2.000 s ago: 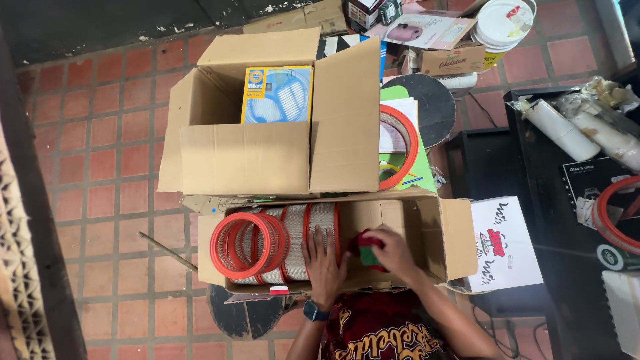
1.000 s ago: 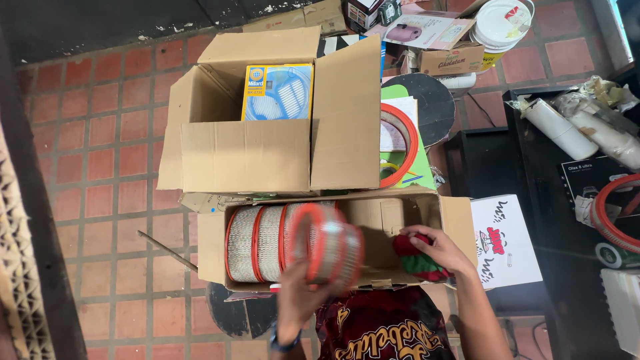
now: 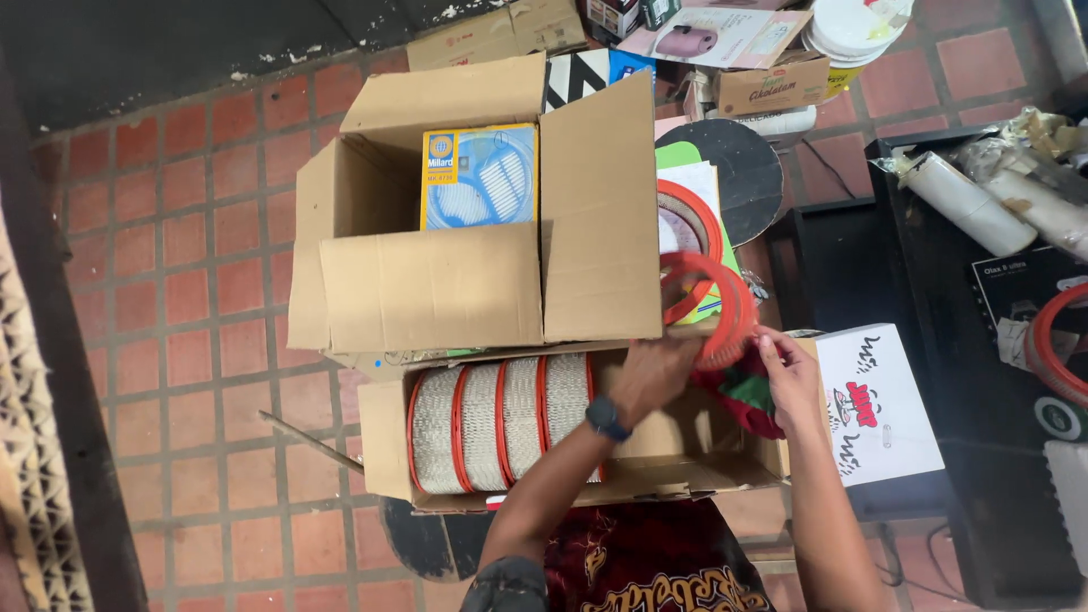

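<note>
My left hand (image 3: 650, 382), with a watch on the wrist, holds a round air filter with red rims (image 3: 733, 319), tilted and blurred, over the right end of the long cardboard box (image 3: 387, 442). My right hand (image 3: 786, 374) grips a red and green cloth (image 3: 752, 395) just below and beside that filter. Several round filters with red rims and pale pleats (image 3: 484, 425) lie on their sides in a row in the left part of the box. Another red-rimmed filter (image 3: 714, 221) rests on papers behind the raised flap of the upper box.
An open cardboard box (image 3: 433, 293) holding a yellow and blue filter box (image 3: 480, 178) stands beyond the long one. A white printed box (image 3: 884, 408) is at right, beside a black table (image 3: 926, 340) bearing wrapped rolls (image 3: 969, 204) and another red-rimmed filter (image 3: 1054, 340). A stick (image 3: 310, 442) projects at left.
My left hand has moved right and up with a filter, bringing it close to the cloth in my right hand. Two seconds ago, that hand rested on the filters in the long box.
</note>
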